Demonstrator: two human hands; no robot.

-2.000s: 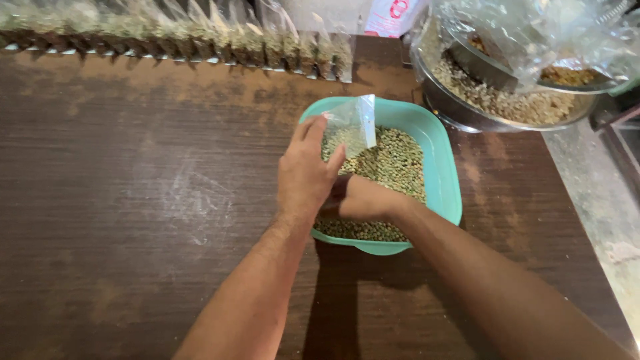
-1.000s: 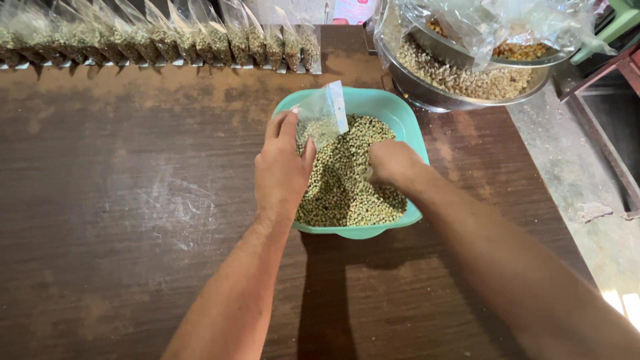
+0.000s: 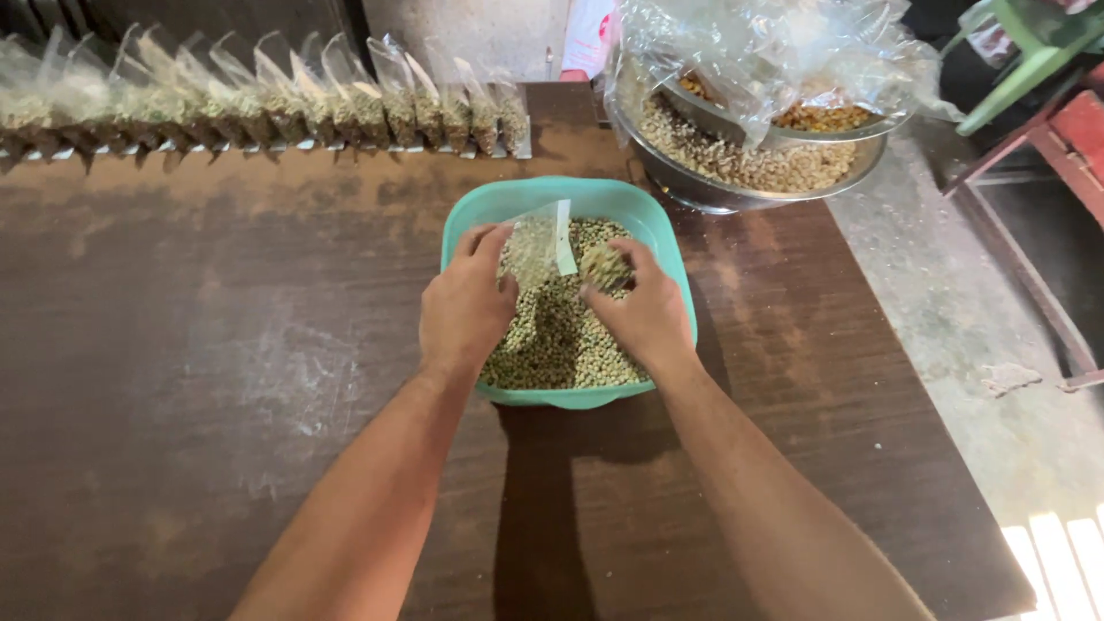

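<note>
A turquoise plastic tub [image 3: 582, 398] holds a bed of small greenish-brown dried peas or similar seeds [image 3: 604, 345]. Over its left part, my left hand [image 3: 470, 297] grips a clear plastic bag [image 3: 535, 246] with a white strip along one edge. My right hand [image 3: 642, 302], at the tub's right side, has its fingers curled around a small heap of the seeds [image 3: 606, 266], close to the bag's strip. How much lies inside the bag is hard to tell.
Filled clear bags [image 3: 345, 112] stand in a row along the back left of the brown wooden table [image 3: 216, 345]. Steel bowls [image 3: 724, 194] of grains, partly under clear plastic [image 3: 768, 52], are at the back right. A red metal frame [image 3: 1026, 250] stands beyond the right edge.
My right hand, down in the seeds before, has come up with some of them, nearer the bag. My left hand keeps its hold on the bag.
</note>
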